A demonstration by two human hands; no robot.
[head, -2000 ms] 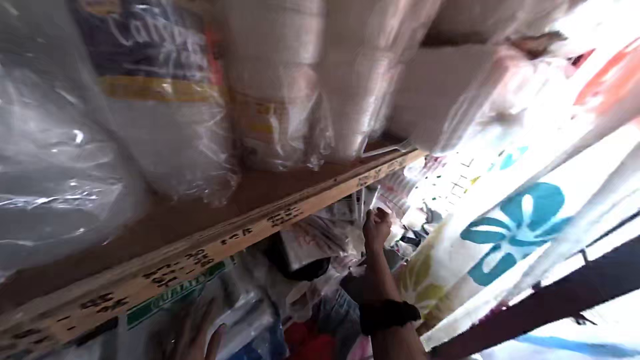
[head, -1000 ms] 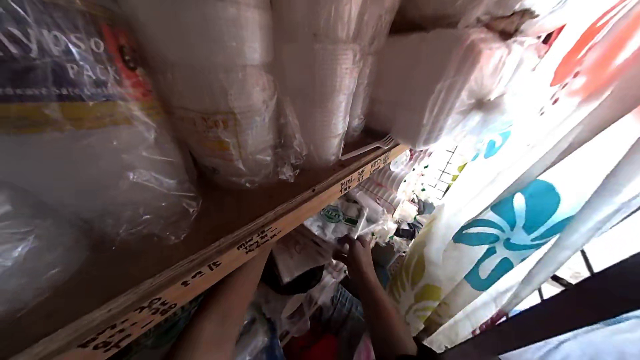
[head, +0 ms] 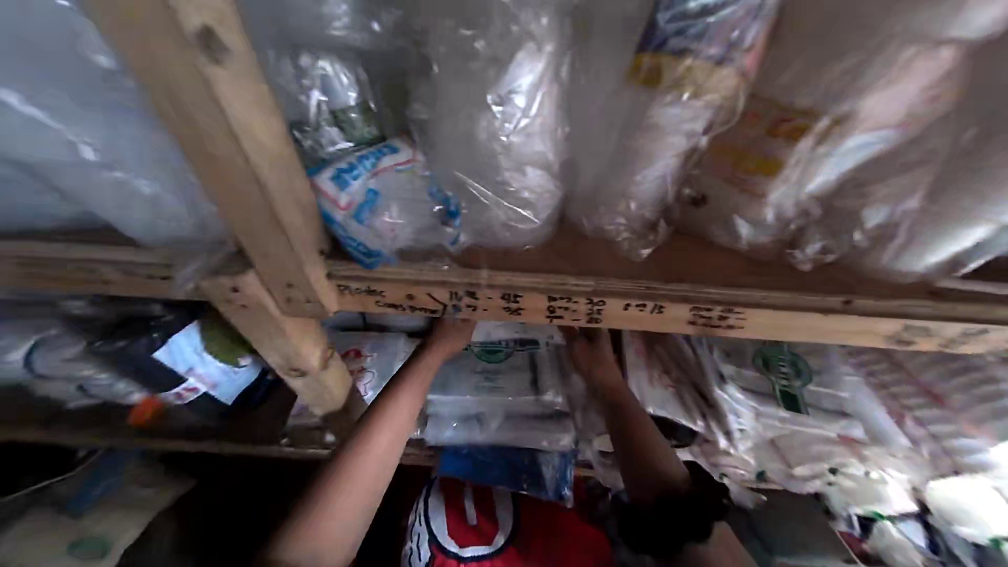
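On the lower shelf lies a stack of plastic bags (head: 500,386) with green print. My left hand (head: 453,335) reaches to the stack's left side, its fingers mostly hidden under the edge board of the shelf above. My right hand (head: 587,350) is at the stack's right side, the fingertips also behind that board. Whether either hand grips the stack cannot be told. A dark band sits around my right wrist. Beneath the stack a blue plastic packet (head: 508,471) hangs over the lower shelf's edge.
A wooden shelf board (head: 661,311) with handwriting crosses above my hands. Wrapped stacks of cups (head: 504,134) and a blue-and-white plastic bag (head: 386,197) stand on it. A wooden post (head: 236,150) rises at the left. More packed bags (head: 780,378) lie at the right.
The view has swung left along the shelves. Both hands are now either side of the bag stack; one second ago my right hand was near bags by the flowered curtain.
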